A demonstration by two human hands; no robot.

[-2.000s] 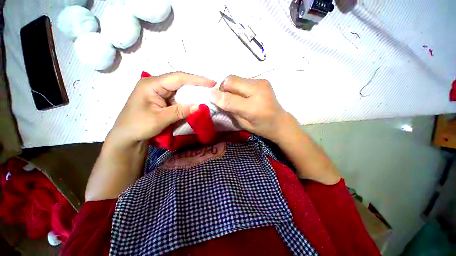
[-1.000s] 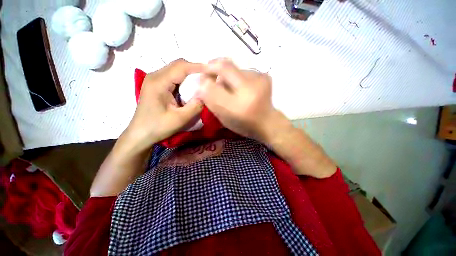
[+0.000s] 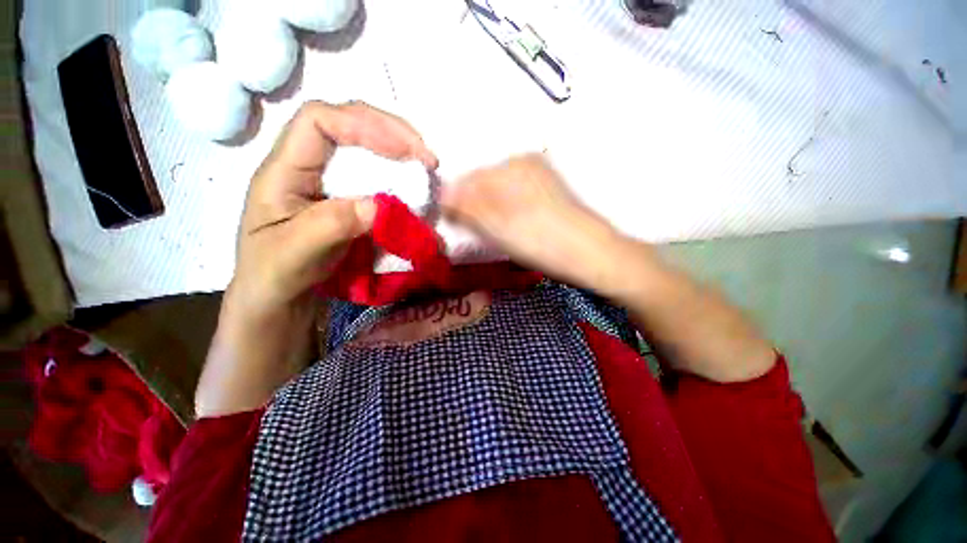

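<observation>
My left hand point(image 3: 300, 207) holds a white pompom point(image 3: 373, 178) between thumb and fingers, with the red plush piece point(image 3: 408, 242) pinched under the thumb and hanging below it. My right hand point(image 3: 509, 207) is blurred, just right of the pompom, with its fingertips drawn together. A needle or thread in it cannot be made out. Both hands are over the table's near edge, above the apron.
A black smartphone point(image 3: 108, 133) with a pale thread across it lies at left. Several loose pompoms point(image 3: 210, 101) are beside it. Silver snips point(image 3: 527, 51) lie ahead. A dark object point(image 3: 651, 9) is cut off at the top. A box at lower left holds a red heap point(image 3: 101, 419).
My right hand has moved off the pompom to the right. My left hand has turned, and the pompom and red piece show more openly. The whole view has shifted slightly.
</observation>
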